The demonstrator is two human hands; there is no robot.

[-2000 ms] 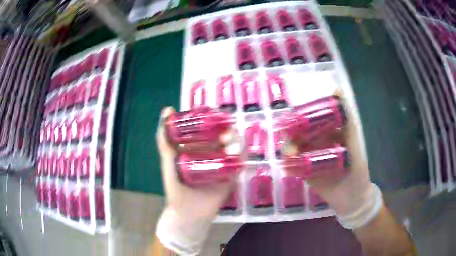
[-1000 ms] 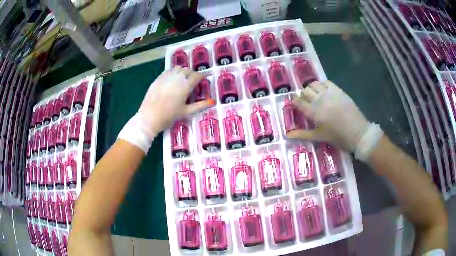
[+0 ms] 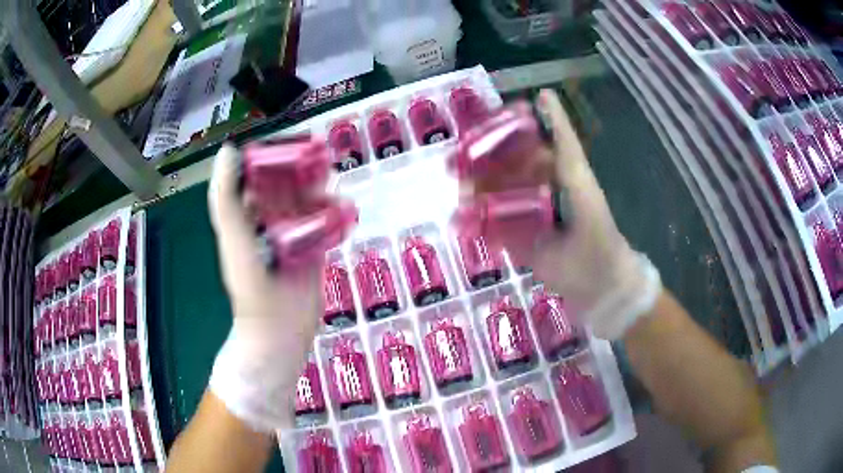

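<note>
My left hand (image 3: 263, 286), in a whitish glove, holds magenta units (image 3: 294, 189) above the upper left of the white blister tray (image 3: 407, 199). My right hand (image 3: 578, 245), also gloved, holds more magenta units (image 3: 508, 214) above the tray's upper right. The held units are blurred and lie sideways, with dark ends toward the palms. Between the hands a stretch of the second row shows plain white. The rows nearer me hold seated units (image 3: 450, 349). The hands hide parts of the tray's top corners and sides.
Filled side trays (image 3: 139, 305) stand at left and a tray stack (image 3: 702, 203) at right, with units on top. Beyond are a translucent tub (image 3: 416, 37), a clear parts bin (image 3: 527, 23), papers (image 3: 194, 97), a dark pouch (image 3: 268, 88) and a metal post (image 3: 88, 120).
Both hands have lifted off the tray and turned, now with units in them. Second-row pockets that held units now show white. The view has shifted, so the tray sits lower and further left.
</note>
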